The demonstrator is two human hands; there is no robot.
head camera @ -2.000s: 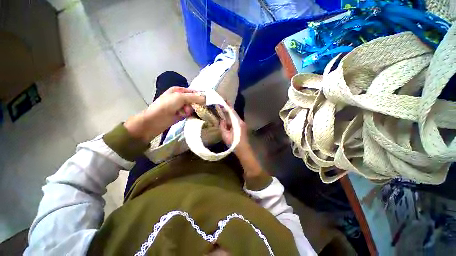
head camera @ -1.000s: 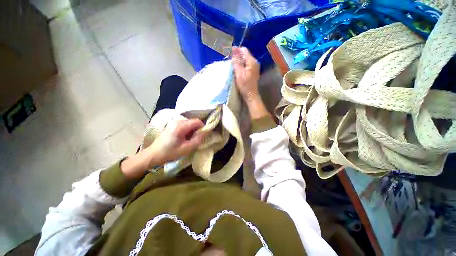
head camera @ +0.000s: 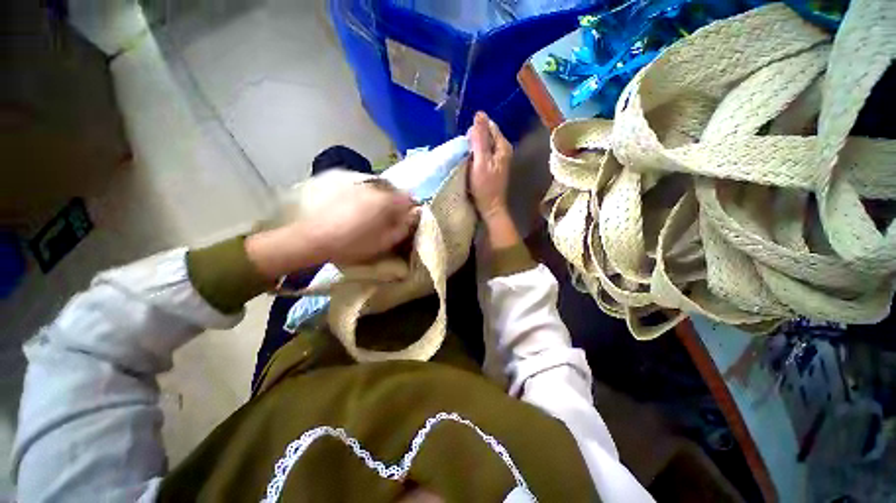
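Observation:
A cream woven straw bag (head camera: 454, 224) lies on my lap, with its pale-blue lining (head camera: 432, 169) showing at the mouth. Its flat cream strap (head camera: 432, 329) loops down toward the apron. My right hand (head camera: 488, 167) grips the bag's far right edge, fingers pointing up. My left hand (head camera: 365, 218) is blurred and closed on the bag near the strap's base. Its fingertips and the exact part they pinch are hard to make out.
A large heap of cream straps (head camera: 727, 196) lies on the table (head camera: 722, 393) at right, with shiny blue ribbons (head camera: 629, 49) behind it. A blue bin (head camera: 481, 79) with a paper label stands ahead. A brown box shows dimly at the left.
Since two seconds ago, my right hand has moved from the strap up to the bag's far edge. My left hand moved toward me, then forward again. The lining is less spread than one second ago.

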